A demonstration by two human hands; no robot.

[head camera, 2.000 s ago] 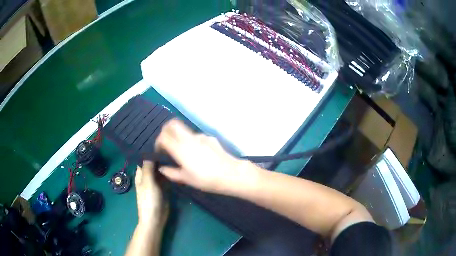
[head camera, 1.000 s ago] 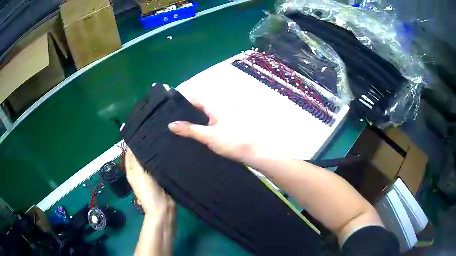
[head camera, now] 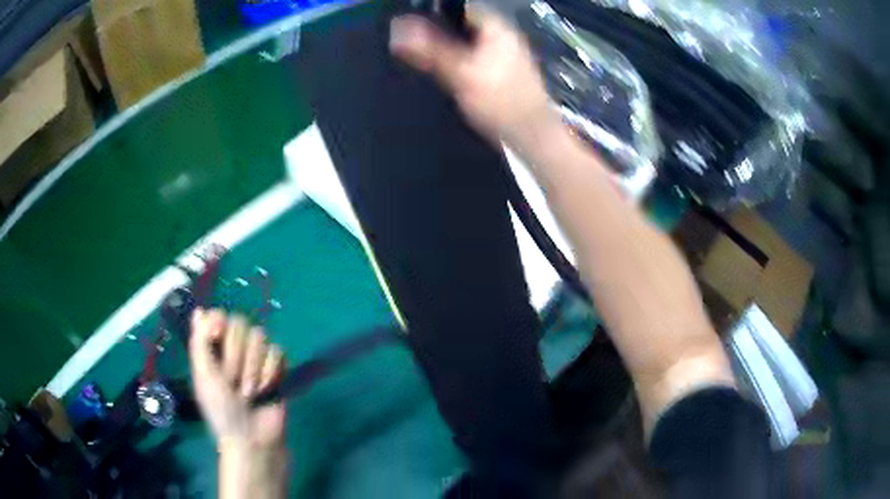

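Note:
A long matt black foam sheet (head camera: 420, 205) with a pale yellow edge hangs across the middle, over the white foam tray (head camera: 317, 166). My right hand (head camera: 488, 78) grips the sheet's far end at the top. My left hand (head camera: 239, 375) is closed at lower left around the end of a narrow black foam strip (head camera: 337, 359), which runs right towards the sheet. The hands are blurred. Small speakers with red wires, one with a silver centre (head camera: 156, 403), lie left of my left hand. The sheet hides most of the tray.
Clear plastic bag (head camera: 644, 107) over black strips at upper right. Open brown carton (head camera: 771, 283) with white slabs at right. Brown cartons (head camera: 151, 49) beyond the green belt (head camera: 146, 200) and pale rail (head camera: 244, 226). A blue-patterned phone (head camera: 90, 398) and dark parts at lower left.
My right hand has moved up and away with the sheet's far end. My left hand has left the sheet, moved left and down, and now holds a strip. The sheet now covers the tray's speaker rows.

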